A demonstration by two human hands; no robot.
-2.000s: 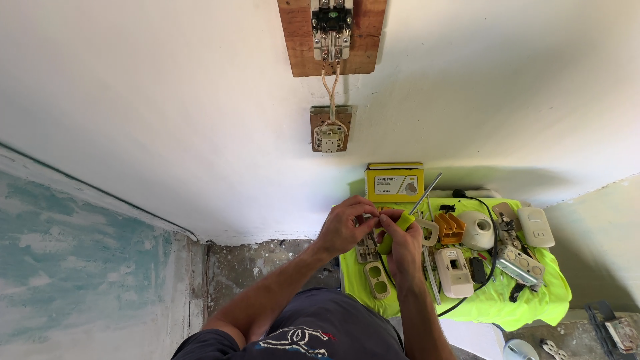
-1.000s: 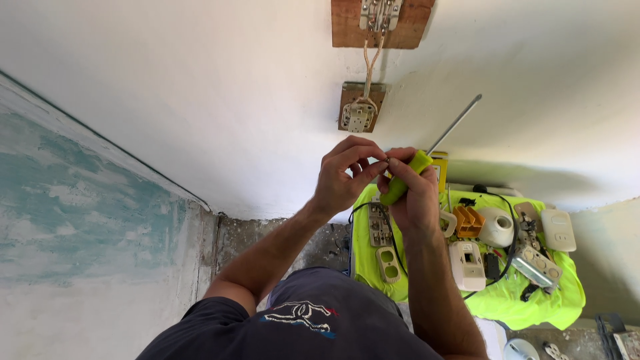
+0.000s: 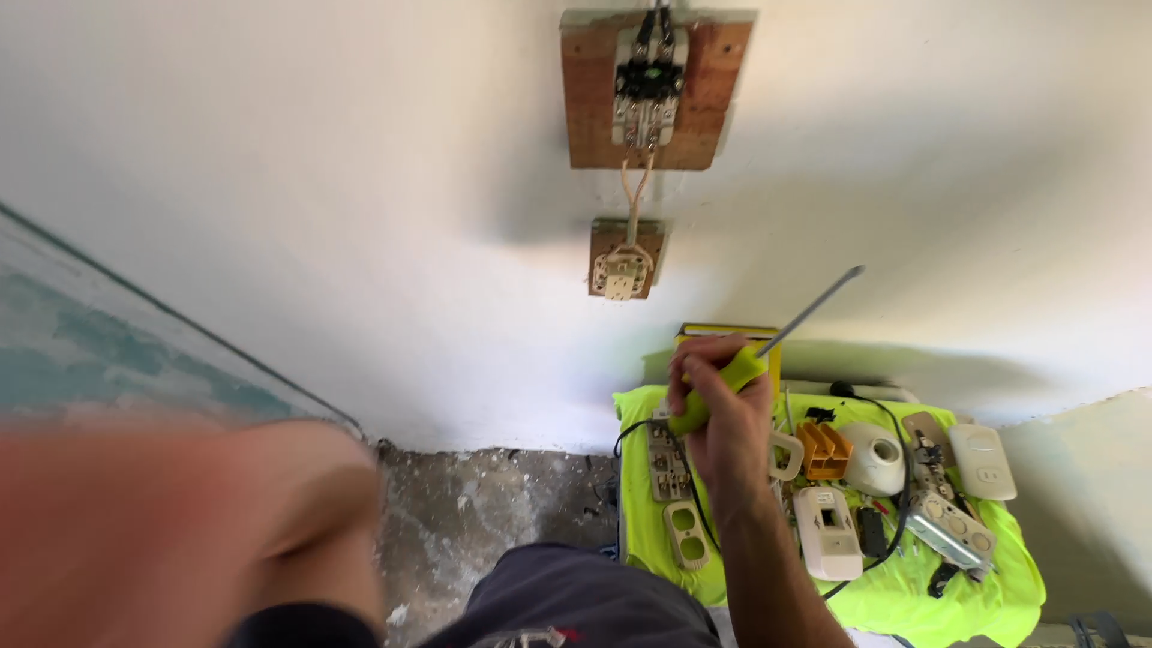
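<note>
My right hand (image 3: 720, 382) is closed around the yellow-green handle of a screwdriver (image 3: 814, 310), whose metal shaft points up and to the right. The hand is above the left part of a bright yellow cloth, near a yellow box (image 3: 776, 355) by the wall. My left arm, raised close to the camera, is a large blur at the lower left; its hand cannot be made out. On the wall, a wooden board (image 3: 594, 108) bears a black and metal switch device (image 3: 650, 81). Pale wires run down from it to a cream socket outlet (image 3: 621, 274) on a smaller board.
The yellow cloth (image 3: 954, 612) carries a white lamp holder (image 3: 873, 459), an orange plastic piece (image 3: 823, 450), a white device housing (image 3: 828, 533), a metal box (image 3: 951, 531), a white outlet (image 3: 983, 461), a two-hole cover (image 3: 687, 535) and a black cable (image 3: 903, 486). Rough floor (image 3: 459, 531) shows at left.
My hands were together near the screwdriver's handle; now they are apart. The left arm has swung to the left and up near the camera. The screwdriver remains in my right hand.
</note>
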